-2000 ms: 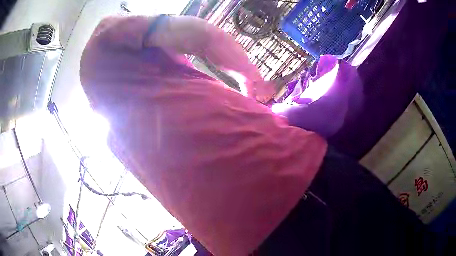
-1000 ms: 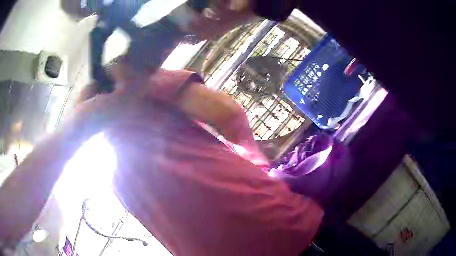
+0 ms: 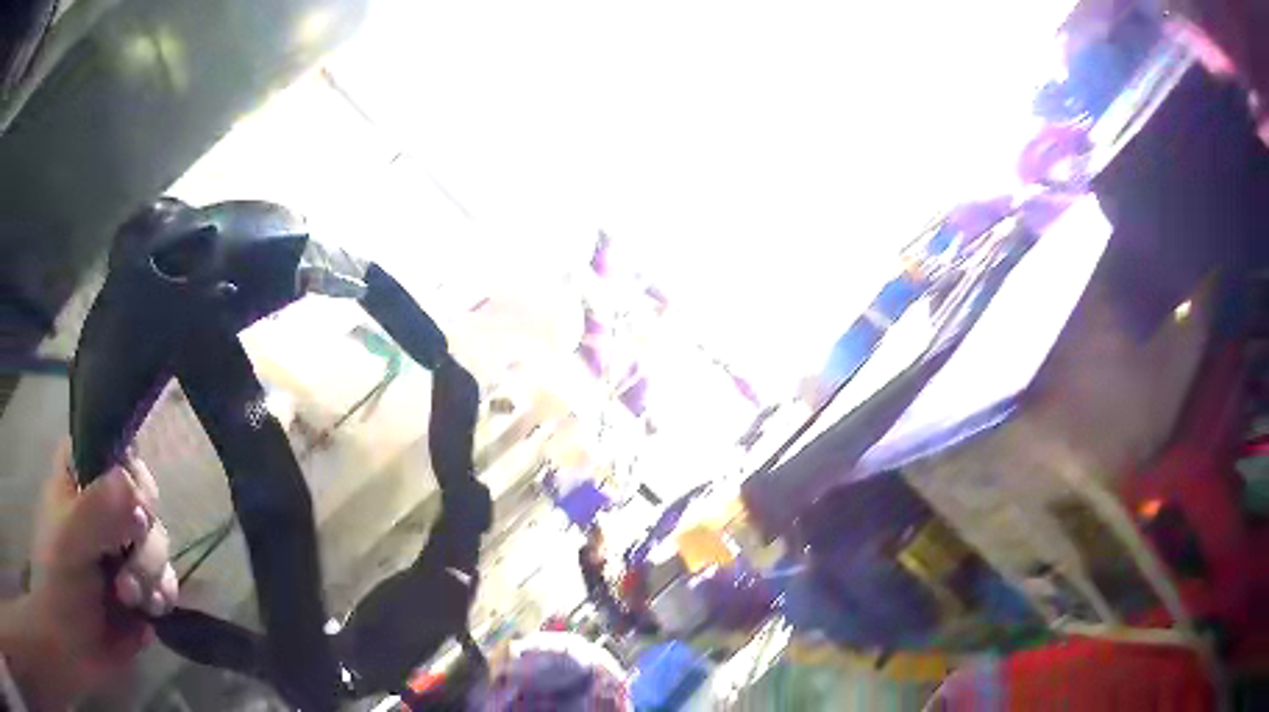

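Note:
A black headband-like gear [image 3: 265, 473] with a rounded hard part and looped straps fills the left side, close to the lens. A bare hand at the lower left has its fingers closed around its edge and strap; the wrist is cut off by the left edge. I cannot tell whether this is my left hand or another person's. My right hand is not in view. A pale, box-like bin or carton [image 3: 1072, 403] stands at the right, blurred.
The view is strongly tilted, with glare across the upper middle. Blurred purple pieces [image 3: 1058, 153] lie at the upper right. A red object [image 3: 1099, 677] is at the lower right. A rounded pale shape [image 3: 557, 675], perhaps a covered head, is at the bottom edge.
The person in the red top, the fan and the blue crate have left the view. The black strapped gear and the hand gripping it have appeared at the left. The view has swung round.

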